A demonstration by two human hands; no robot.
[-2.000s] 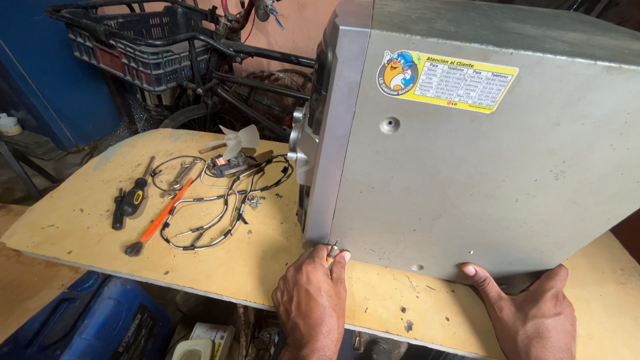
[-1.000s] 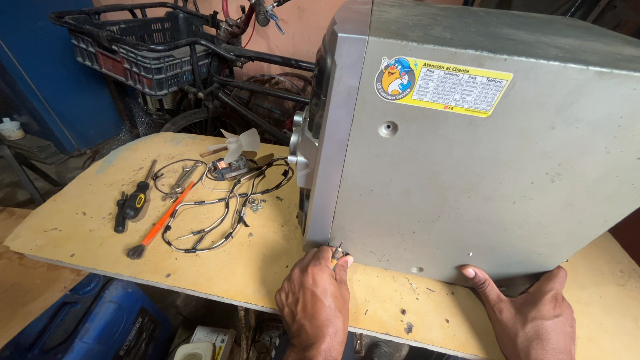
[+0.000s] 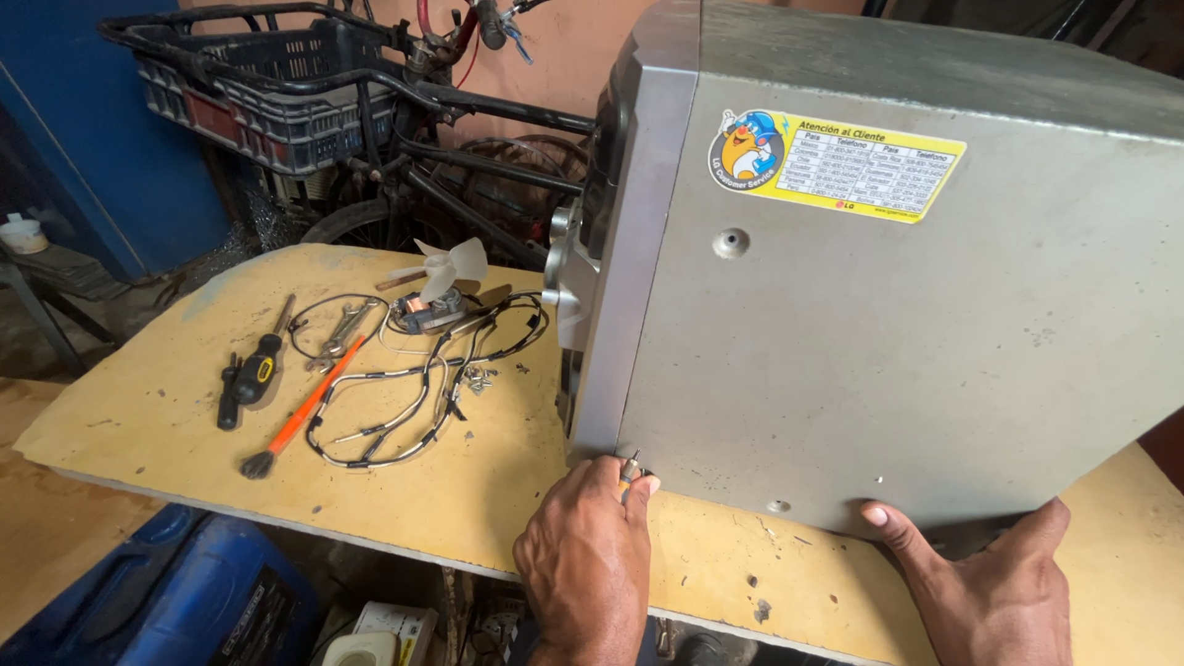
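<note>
A grey metal LG appliance cabinet (image 3: 888, 324) stands on the wooden table, with a yellow sticker on its side. My left hand (image 3: 592, 555) is closed around a small tool with a metal tip (image 3: 631, 462), at the cabinet's lower front corner; most of the tool is hidden by my fingers. My right hand (image 3: 990, 573) lies against the lower edge, its thumb on the side panel and its other fingers out of sight under the cabinet. Left of the cabinet lie a small motor with a fan (image 3: 439, 287), looped taped wires (image 3: 370, 453), screws (image 3: 478, 378) and wrenches (image 3: 342, 333).
An orange-handled brush (image 3: 301, 412), a black screwdriver (image 3: 261, 365) and another black tool (image 3: 228, 398) lie on the table's left part. Behind stands a bicycle frame (image 3: 499, 111) with a plastic crate (image 3: 277, 120). A blue jug (image 3: 194, 583) sits below the table's front edge (image 3: 388, 548).
</note>
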